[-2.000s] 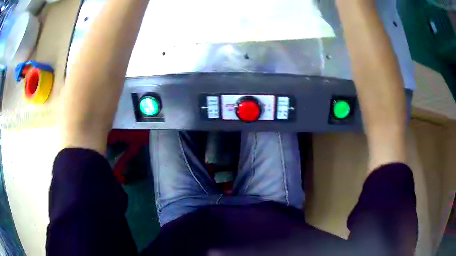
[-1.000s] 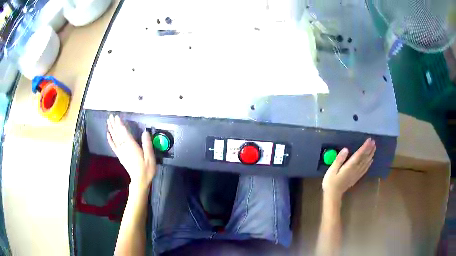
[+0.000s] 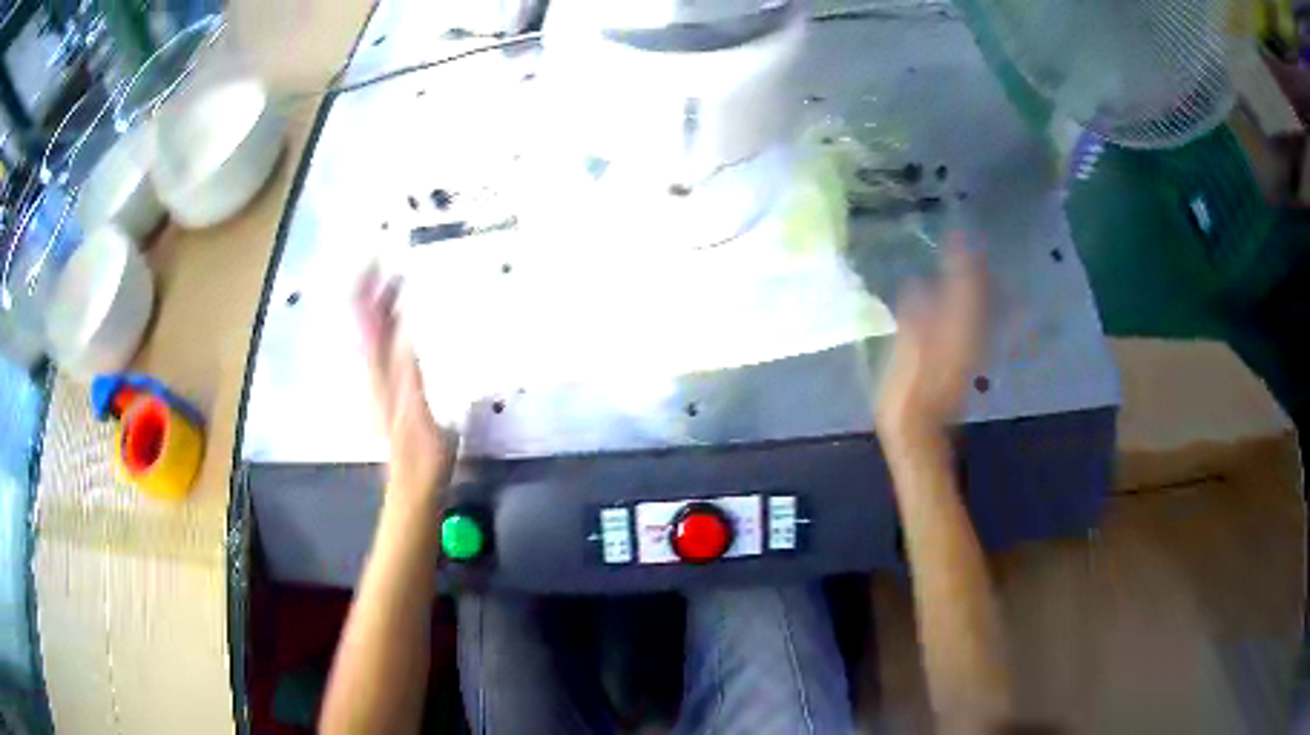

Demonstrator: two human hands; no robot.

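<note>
My left hand (image 3: 404,376) is above the left front of the metal machine table (image 3: 575,417), empty and blurred. My right hand (image 3: 937,338) is above the right front of the table, empty and blurred. A pale sheet (image 3: 618,330) lies between them, overexposed. A white round part (image 3: 683,72) shows at the top centre, washed out. The green left button (image 3: 463,536) and the red button (image 3: 701,533) show on the dark front panel (image 3: 560,560). The right green button is hidden behind my right forearm.
White bowls (image 3: 216,151) with clear loops stand on the side bench at left. A yellow tape roll (image 3: 170,448) in a blue holder is nearer. A fan (image 3: 1149,65) is at upper right. Brown cardboard (image 3: 1192,574) is at lower right.
Both hands have left the places beside the green buttons and moved forward over the table. The view has shifted, so more of the table's far part and the white round part show.
</note>
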